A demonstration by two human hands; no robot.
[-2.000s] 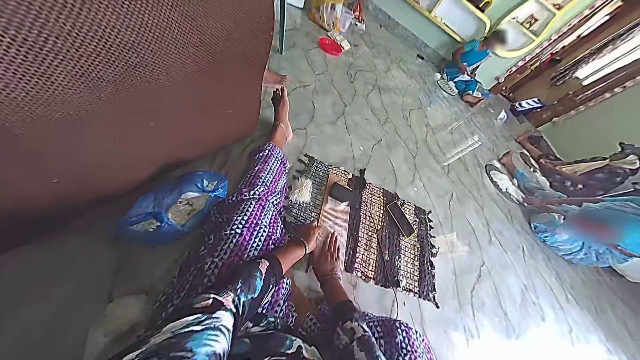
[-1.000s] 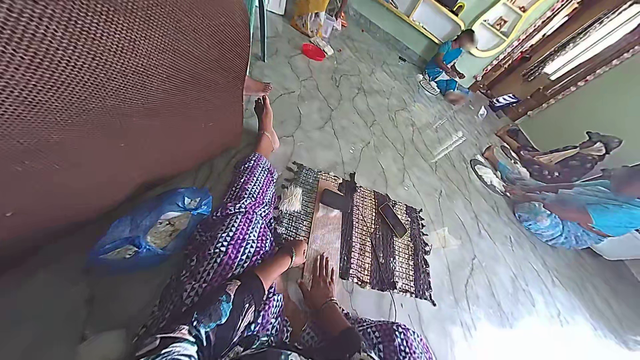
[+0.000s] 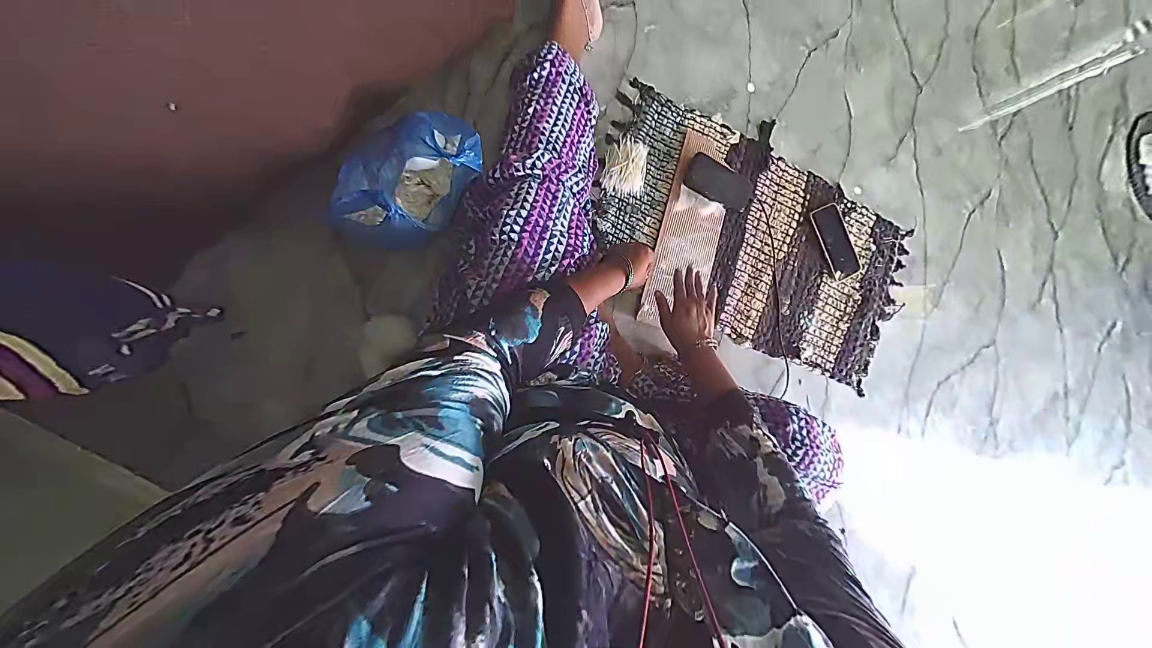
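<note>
A ribbed wooden board lies on a woven rag mat. My right hand rests palm down with fingers spread on the board's near end. Beside the board's left edge is my left hand, its fingers curled; whether it holds anything is too small to tell. A dark oblong object lies across the upper part of the board. Left of the board, a bundle of thin pale sticks sits on the mat. A phone lies on the mat's right part, and a thin cable runs down between it and the board.
A blue plastic bag with pale contents stands on the floor left of my outstretched leg. A brown surface fills the upper left. Dark cloth lies at the left edge. The marbled floor stretches to the right.
The view has tilted down sharply, so the people at the upper right are out of frame. My right hand remains on the board and my left hand by its edge.
</note>
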